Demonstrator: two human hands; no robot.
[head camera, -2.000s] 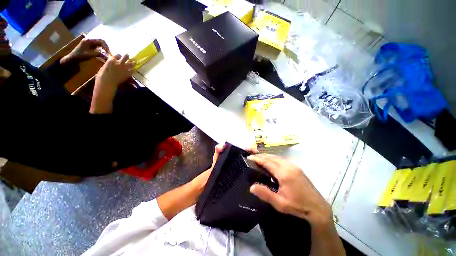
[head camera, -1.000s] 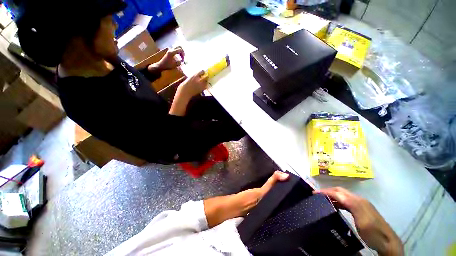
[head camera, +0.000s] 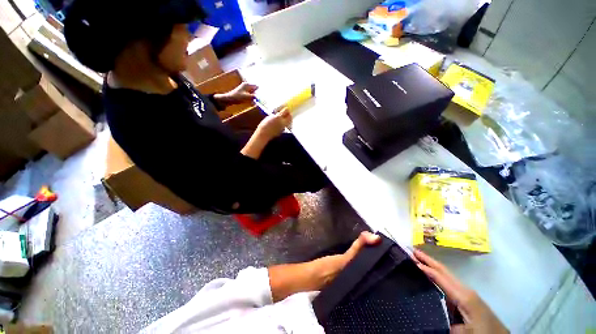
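Note:
A black box (head camera: 385, 297) with a dotted side is in front of me at the bottom of the head view, cut off by the lower edge. My left hand (head camera: 353, 253) holds it at its upper left edge, with the thumb on top. My right hand (head camera: 457, 293) holds its right side and is partly cut off. A dark step or gap runs along the box near its left part; I cannot tell whether the lid is loose. A yellow sleeved box (head camera: 449, 212) with a shiny film-like surface lies on the bench just beyond my right hand.
Stacked black boxes (head camera: 398, 104) stand further along the white bench (head camera: 385, 189). Behind them are yellow boxes (head camera: 469, 85), clear film (head camera: 523, 117) and a clear bag of small pieces (head camera: 552, 202). At left a seated person (head camera: 176, 130) handles a yellow box, above a red stool (head camera: 268, 218).
The view has turned left, bringing the coworker fully in. The box has tilted in my hands since two seconds ago, and my right hand has moved from its top to its right side.

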